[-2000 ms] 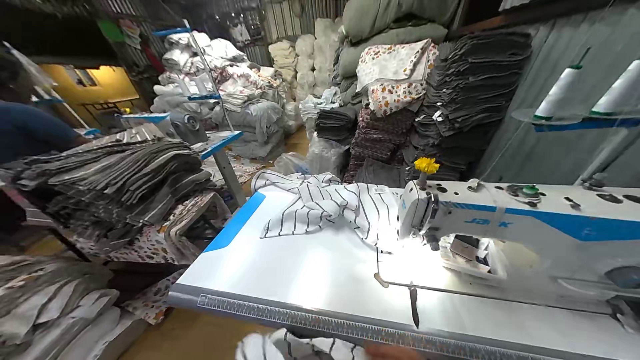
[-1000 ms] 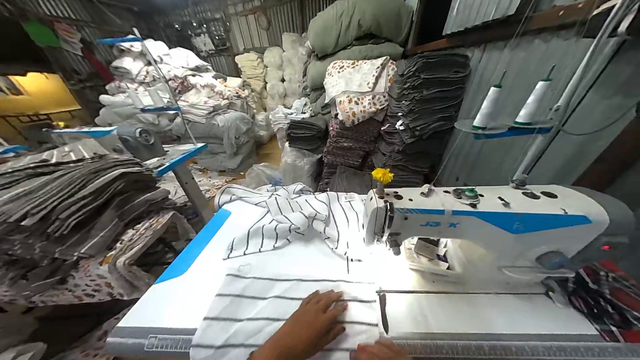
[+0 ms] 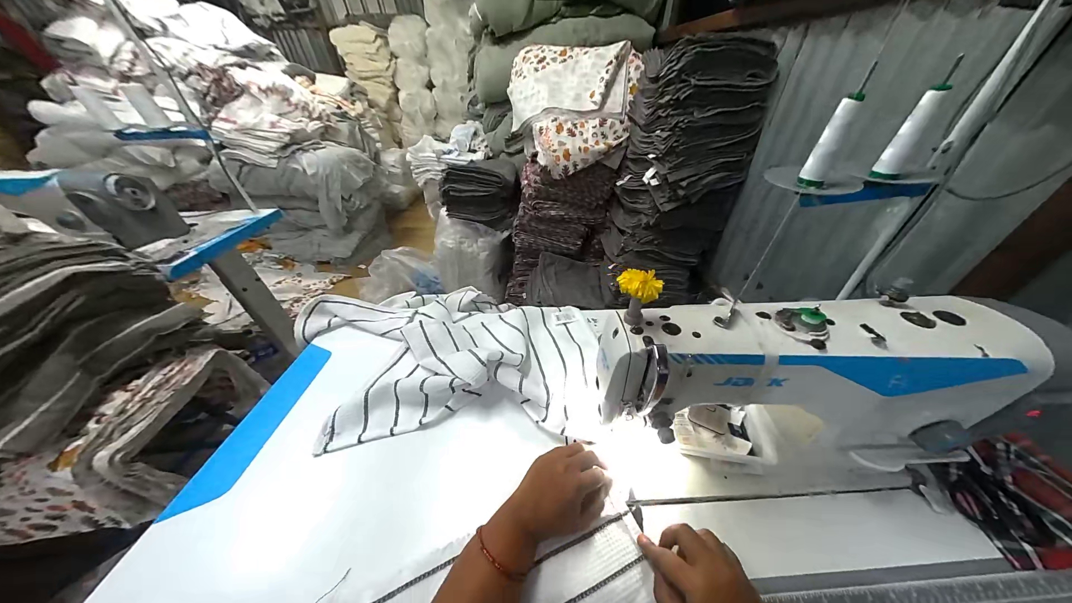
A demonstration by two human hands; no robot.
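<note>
Black-striped white fabric (image 3: 586,569) lies at the front of the sewing table, its edge running toward the needle area of a white and blue Jack sewing machine (image 3: 837,377). My left hand (image 3: 565,494), fingers curled, holds the fabric's edge close to the needle; glare hides the needle and presser foot. Lower right, my right hand (image 3: 695,561) pinches the same edge between thumb and finger. More striped white fabric (image 3: 469,360) lies bunched behind the needle area, a small label on it. A yellow flower (image 3: 640,285) stands on the machine head.
White thread cones (image 3: 831,142) stand on a holder at the right. A small white tray (image 3: 724,448) sits beneath the machine arm. Plaid cloth (image 3: 1005,502) lies at the right edge. Folded dark cloth (image 3: 703,126) is stacked behind; another machine table (image 3: 222,243) and fabric piles (image 3: 75,335) stand left.
My left hand, spread flat on the striped fabric a second ago, is now curled at its edge nearer the needle. My right hand shows more fully, gripping the edge. The front fabric has shifted.
</note>
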